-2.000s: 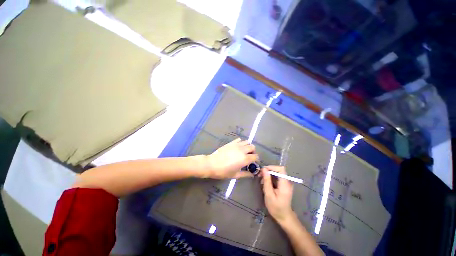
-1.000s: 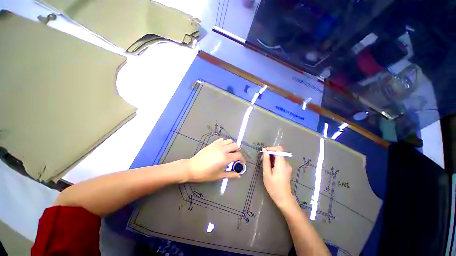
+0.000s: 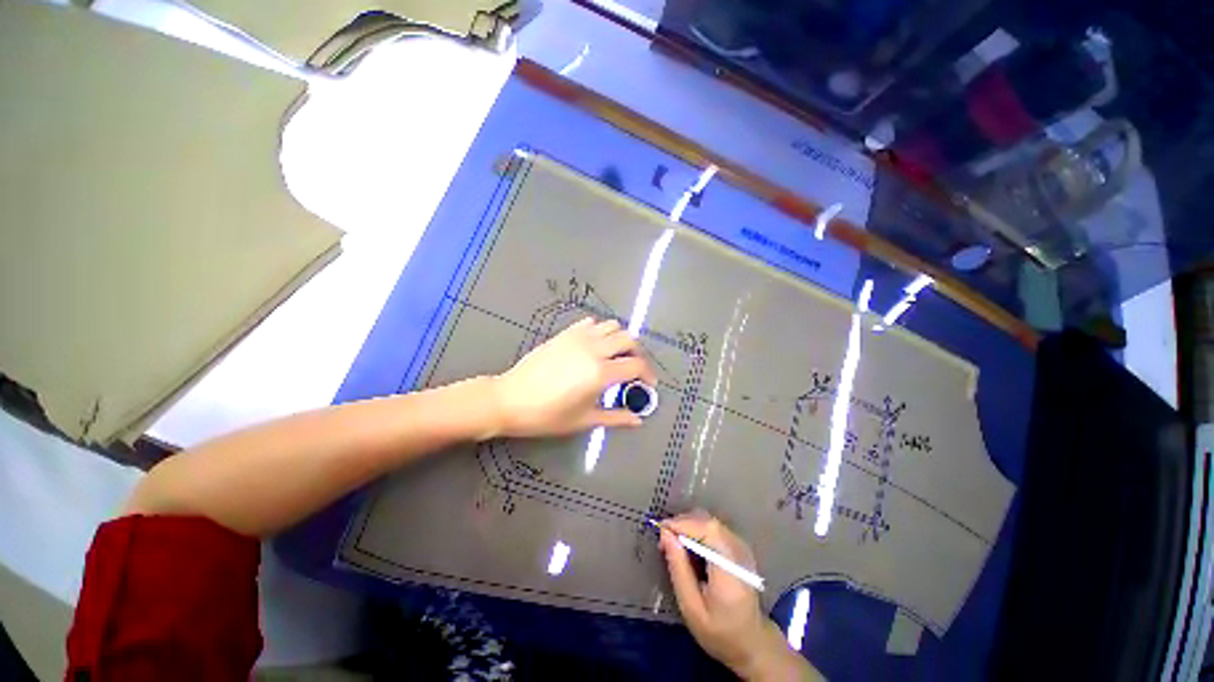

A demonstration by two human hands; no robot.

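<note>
The blue-tinted sewing template lies in front of me with drawn lines and bright glare strips. A khaki fabric panel with a curved cutout shows through its clear sheet. My left hand lies flat on the left drawn pocket shape, holding a small round dark-and-white pot at its fingers. My right hand holds a thin white marking pen. The pen's tip is at the lower right corner of that drawn shape.
Stacked khaki panels lie on the white table at left. A brown-orange hinge strip runs along the template's far edge. A black surface is at right. Clear plastic and a red item show at upper right.
My right hand has moved down with the pen, from the drawn shape's upper right corner to its lower right corner. My left hand stays on the shape with the pot. The camera view has shifted.
</note>
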